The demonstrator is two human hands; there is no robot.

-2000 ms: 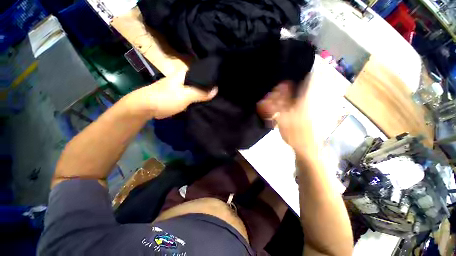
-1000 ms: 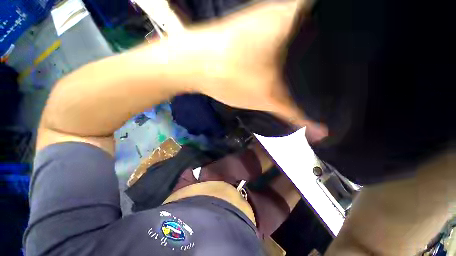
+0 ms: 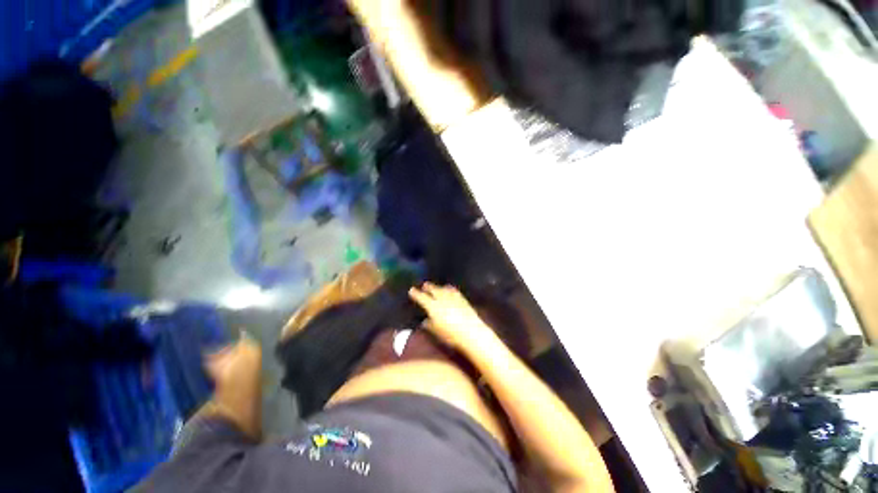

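My left hand is at the lower left, blurred, beside blue crates; whether it holds anything cannot be told. My right hand is low over my lap, with its fingers at the edge of a black cloth lying there; whether they grip it is unclear. The black garment bundle lies on the white table at the top, blurred and away from both hands. The overlock machine is partly in view at the lower right.
Blue crates stand at the lower left, with dark cloth near them. A brown box edge shows beside my lap. A grey stand is at the upper left. A wood-coloured surface is at the right edge.
Both hands have left the black cloth they held high in front of the camera. My left hand has moved down and left, my right hand down to my lap. The view has shifted.
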